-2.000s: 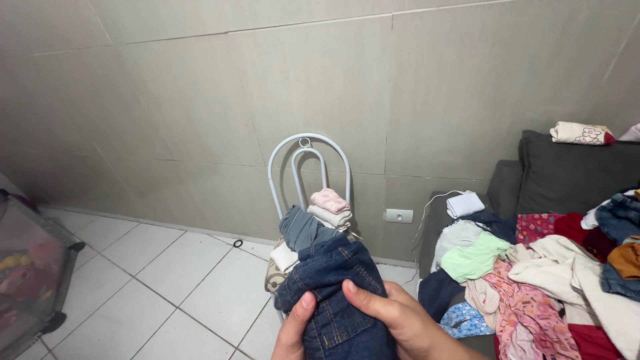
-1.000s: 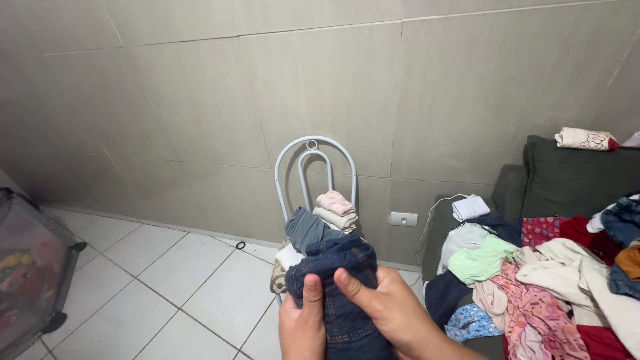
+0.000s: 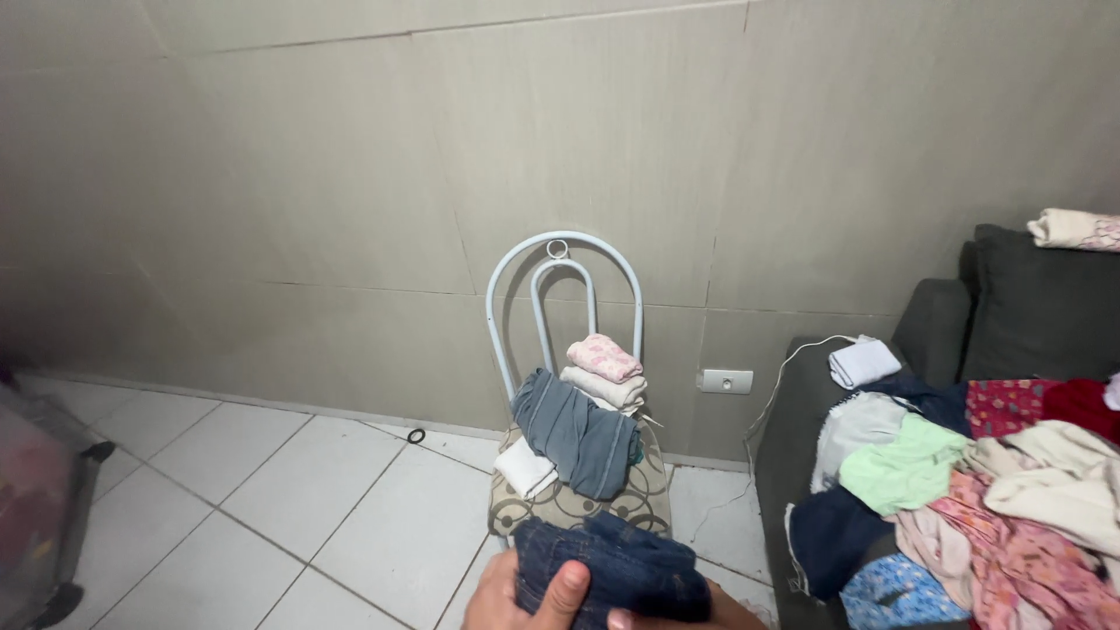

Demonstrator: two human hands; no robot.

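Observation:
A folded dark blue denim garment point(image 3: 626, 560) is held between my left hand point(image 3: 529, 599) and my right hand point(image 3: 722, 608) at the bottom of the view. My left thumb lies across its front; much of my right hand is hidden behind it or cut off by the frame. Just beyond, a chair point(image 3: 564, 236) with a white metal back and patterned seat holds a rolled grey-blue garment point(image 3: 577, 433), a folded white cloth point(image 3: 525, 468), and a small stack of light cloths with a pink patterned one point(image 3: 604, 358) on top.
A dark sofa point(image 3: 927, 324) at right carries a heap of mixed clothes point(image 3: 1015, 490) and a folded white cloth point(image 3: 864, 362) beside a white cable. A wall socket point(image 3: 726, 381) sits behind. At left stands a mesh-sided enclosure point(image 3: 39, 507); a black ring point(image 3: 416, 435) lies on the tiles.
The denim garment in my hands has moved lower in the view and looks more compactly folded, so more of the chair seat and the grey-blue garment shows.

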